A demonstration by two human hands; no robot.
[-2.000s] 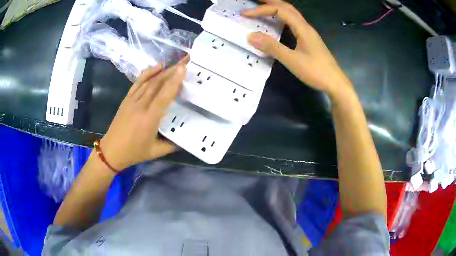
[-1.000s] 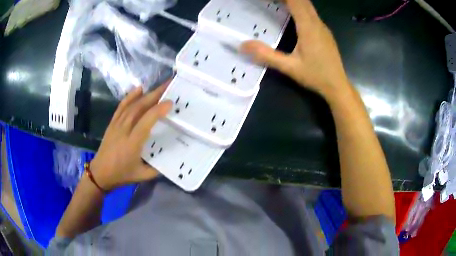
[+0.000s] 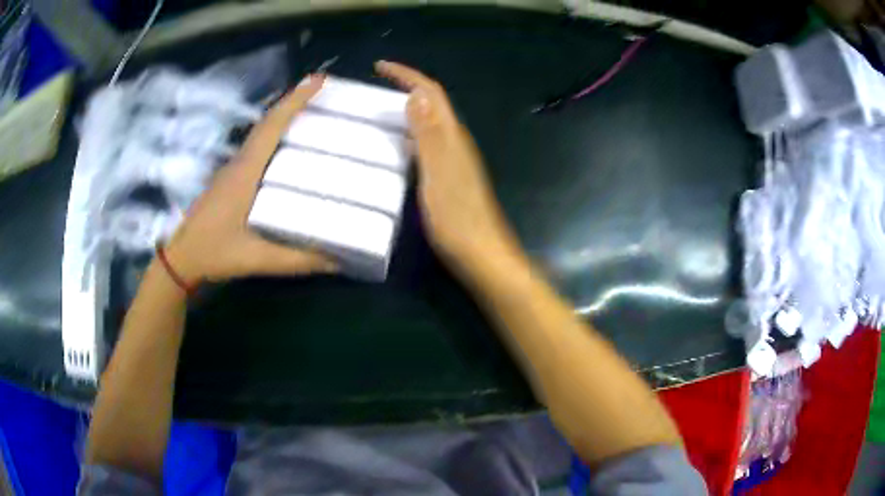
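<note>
A stack of several white outlet power strip units (image 3: 330,174) is held between my two hands over the dark bench mat, narrow sides showing and outlet faces not visible. My left hand (image 3: 228,208) grips its left side, thumb along the near edge. My right hand (image 3: 451,179) lies against its right side. Bagged power cords (image 3: 165,136) lie blurred left of the stack. The long white bench power strip (image 3: 82,281) lies at the left, its port end towards me, partly covered by the bags.
A pile of white units (image 3: 810,82) stands at the bench's right, cords hanging over the edge. A red bin (image 3: 704,426) is below right, blue bins (image 3: 199,460) below left. A red and black test lead (image 3: 611,73) lies at the back. A yellowish pad (image 3: 34,126) is far left.
The units, earlier fanned out with outlet faces up, are now squared into a compact stack with narrow sides showing. Both hands now clasp its sides. The view has shifted, showing more of the bench's back.
</note>
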